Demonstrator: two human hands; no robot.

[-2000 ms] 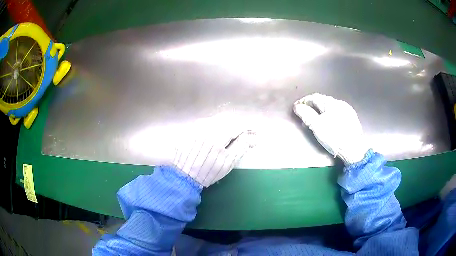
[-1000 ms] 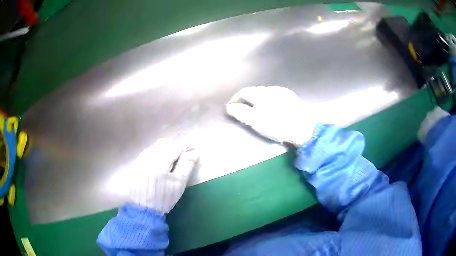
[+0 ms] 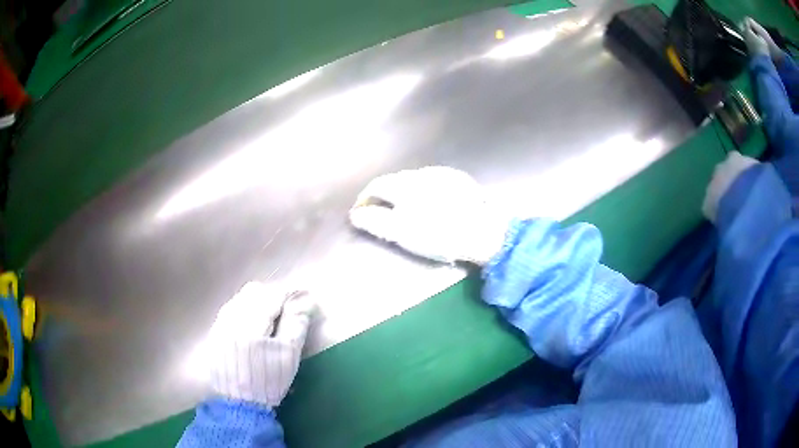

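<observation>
A wide, bare grey metal sheet (image 3: 473,105) with strong glare lies on the green bench in front of me. My left hand (image 3: 261,341), in a white striped glove, rests at the sheet's near edge at lower left, fingers curled with the thumb near them. My right hand (image 3: 429,214), in a white glove, rests on the sheet near the middle, fingers and thumb curled towards each other. Whether either hand holds something small between its fingertips cannot be told; glare washes out the fingers.
The yellow-and-blue fan (image 3: 12,346) is cut off at the left edge. A black device (image 3: 657,57) stands at the sheet's right end. A person in a blue smock (image 3: 762,236) with white gloves is close on my right. The green bench edge (image 3: 420,372) runs along the near side.
The view has turned to the right, so the fan slid mostly out at left and the black device and neighbouring person came into view. Both hands keep nearly the same curled pose.
</observation>
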